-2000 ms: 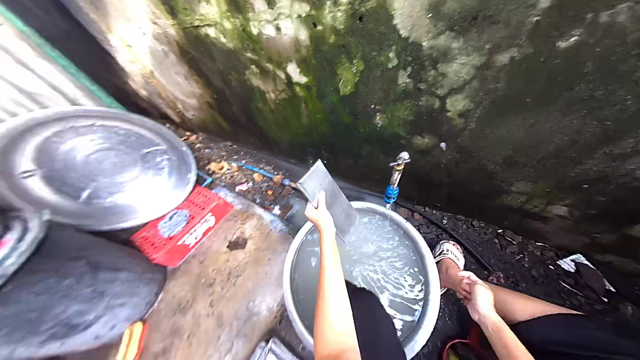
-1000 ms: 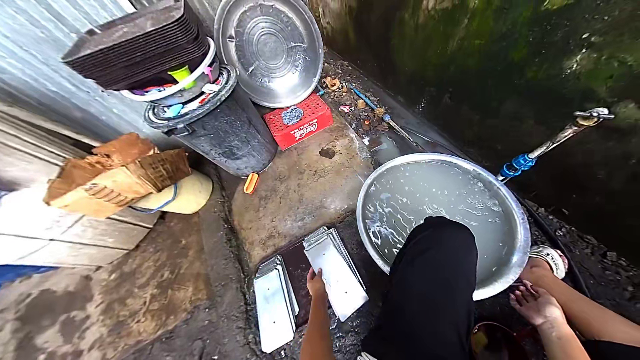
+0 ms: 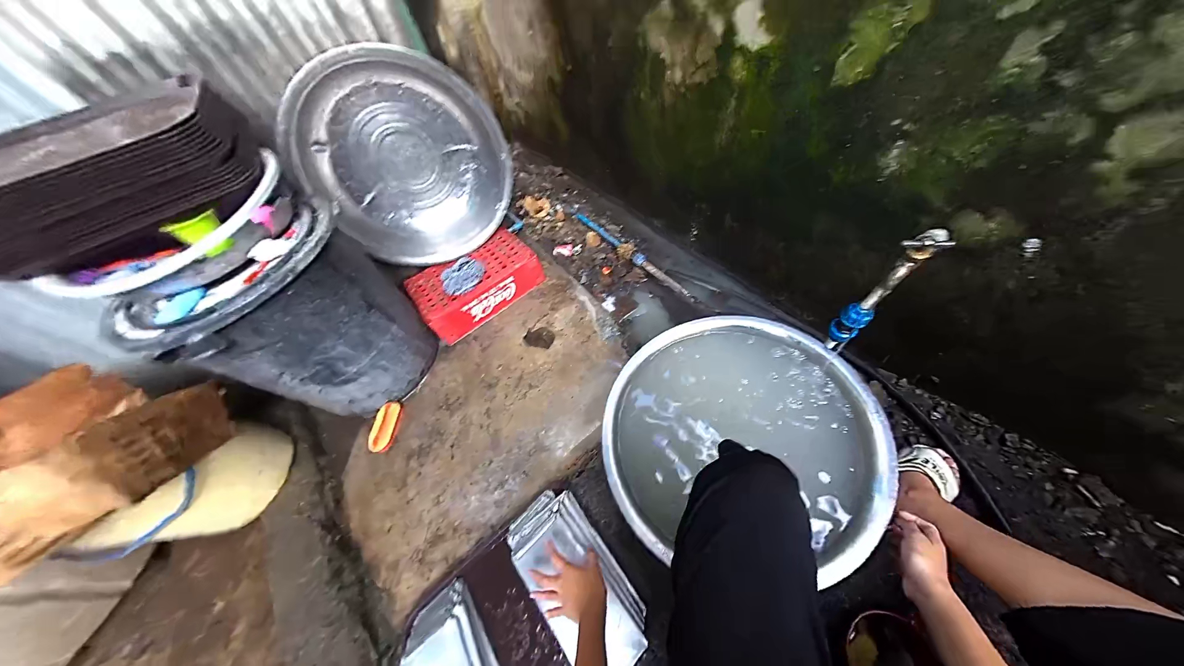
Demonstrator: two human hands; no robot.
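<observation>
My left hand [image 3: 572,583] rests with spread fingers on the top of a stack of thin metal trays [image 3: 592,606], left of the basin. A second metal stack [image 3: 450,631] lies beside it on a dark tray [image 3: 504,601]. My right hand [image 3: 920,552] is beside my ankle at the right rim of the basin, its fingers partly curled; whether it holds anything cannot be told. The round metal basin [image 3: 638,370] holds cloudy water, and my black-clad knee covers part of it.
A metal tap on a pipe [image 3: 883,287] stands behind the basin. To the left are a red plastic crate [image 3: 462,314] with a scouring pad [image 3: 462,276], a large metal lid [image 3: 398,157], a black bin [image 3: 324,324] with stacked dark trays [image 3: 120,176], an orange brush [image 3: 385,426] and torn cardboard [image 3: 139,444].
Two seconds ago my left hand held a flat metal tray over the basin; it is now on the stack at the left. My right hand stays near my ankle. The view has swung left.
</observation>
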